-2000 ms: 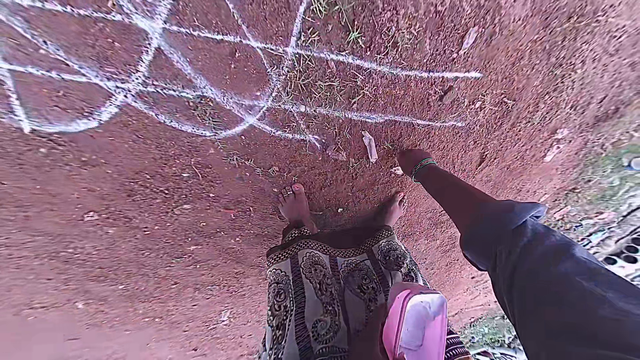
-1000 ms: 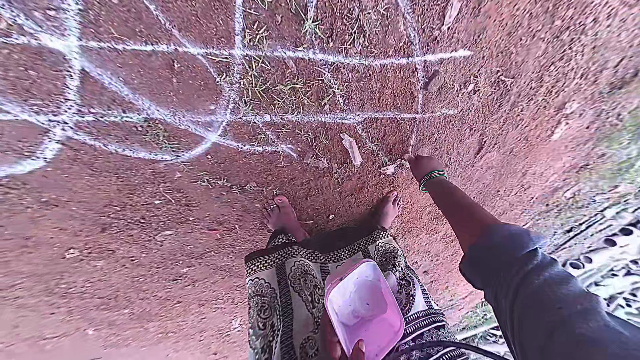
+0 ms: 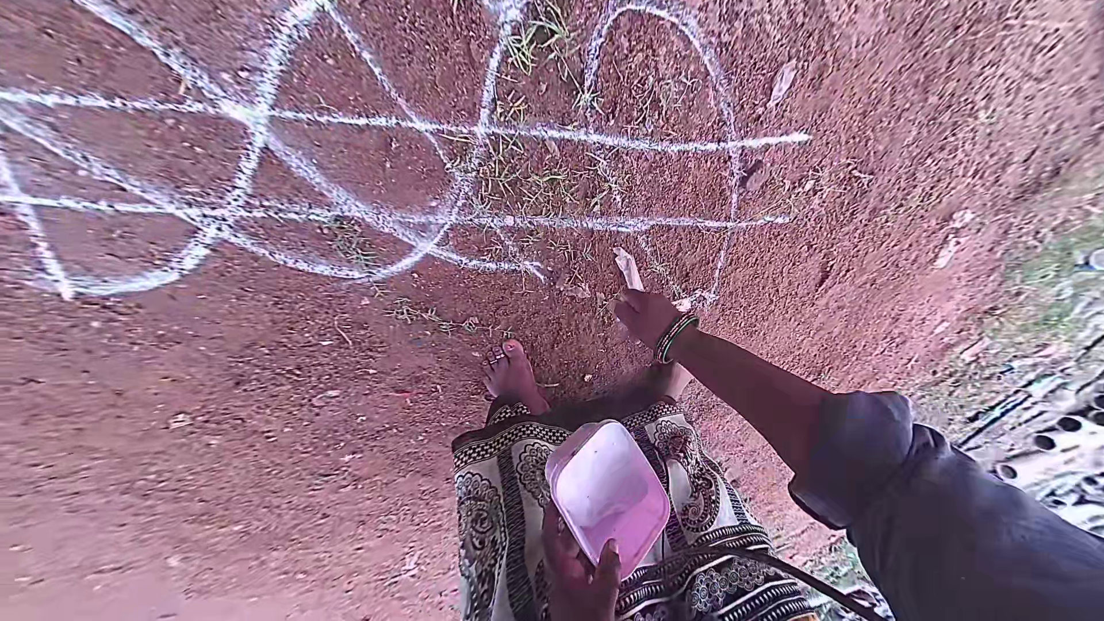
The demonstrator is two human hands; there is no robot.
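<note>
My left hand [image 3: 582,565] holds a pink plastic container [image 3: 634,526] with white powder [image 3: 599,474] in it, low in front of the patterned skirt [image 3: 496,509]. My right hand [image 3: 645,317], with green and dark bangles [image 3: 675,336] at the wrist, is over the soil just right of my feet's midline. Its fingers point down and left, and whether powder is between them cannot be told. White powder lines [image 3: 535,131] cross on the reddish ground above the hand, with a tall loop [image 3: 729,103] at the right.
My bare foot [image 3: 515,375] stands on the soil below the lines; the other is partly behind my right arm. A pale scrap [image 3: 629,269] lies by my right hand, another [image 3: 782,84] farther up. Grass tufts [image 3: 535,181] grow among the lines. Pipes [image 3: 1056,431] lie at the right edge.
A tall white loop now stands across the right ends of the two long lines, where two seconds ago there was bare soil. My right hand has moved left from the loop's lower end.
</note>
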